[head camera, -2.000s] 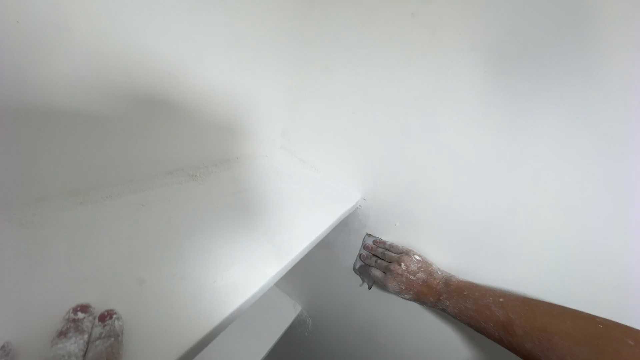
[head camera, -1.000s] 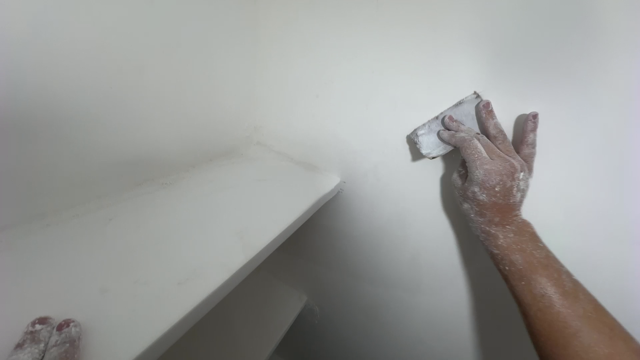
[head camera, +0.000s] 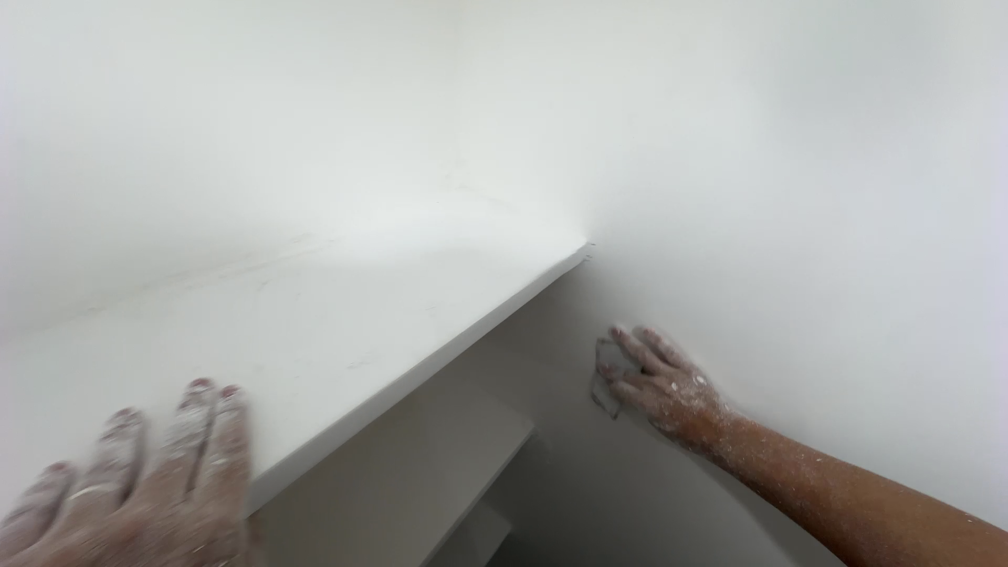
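My right hand (head camera: 665, 382), dusted with white powder, presses a thin, dark-edged sanding sheet (head camera: 605, 378) flat against the white wall (head camera: 827, 260), just right of and below the far end of the upper shelf. My left hand (head camera: 150, 488), coated in the same powder and wearing a ring, rests with its fingers spread on top of the white shelf (head camera: 378, 315) at the lower left. Nothing shows in it. Faint marks run along the joint between the shelf and the wall behind.
Beneath the upper shelf a second white shelf (head camera: 441, 441) lies in shade, with part of a lower one (head camera: 480, 535) under it. The upper shelf's front edge (head camera: 425, 370) runs diagonally to the right wall.
My right hand has moved down the wall with the sheet, from above the shelf's end a second ago to below it. More of my left hand is in view on the shelf.
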